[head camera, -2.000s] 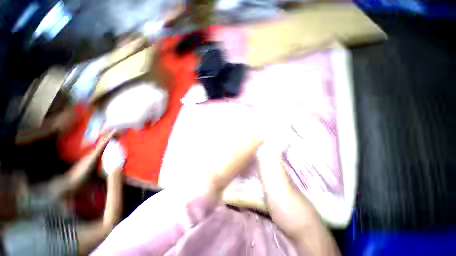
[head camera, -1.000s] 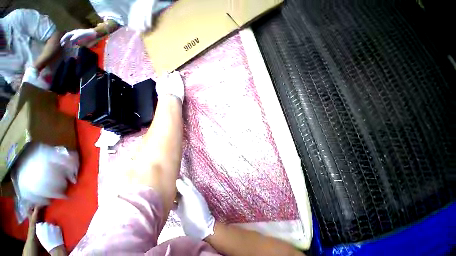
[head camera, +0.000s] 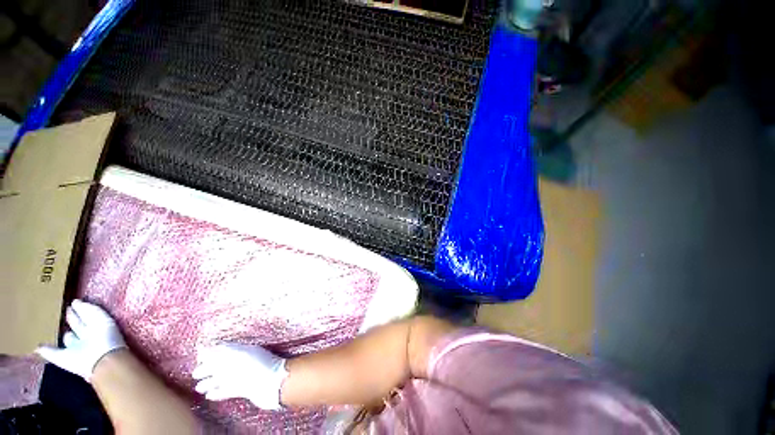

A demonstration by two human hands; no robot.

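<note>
My left hand (head camera: 89,340), in a white glove, is at the lower left, where the cardboard sheet marked "A006" (head camera: 38,246) meets the pink-and-white padding (head camera: 229,272). Its thumb and fingers are spread, with nothing visible in them. Black housings (head camera: 68,395) lie just below it, cut off by the frame's lower left corner and partly hidden by my forearm. My right hand (head camera: 242,374), also gloved in white, is palm down over the padding with its fingers slightly bent. Its palm side is hidden, so I cannot tell whether it holds anything.
A wide dark mesh conveyor (head camera: 297,110) runs behind the padding's pale raised edge (head camera: 255,225). Blue wrapping (head camera: 493,187) covers the conveyor's right side. Brown cardboard (head camera: 552,263) is beyond it, with grey floor (head camera: 671,280) at the right.
The view has swung right, so the stacked housings and co-workers have mostly left the picture and the blue-wrapped conveyor side shows. Both hands are still over the padded area.
</note>
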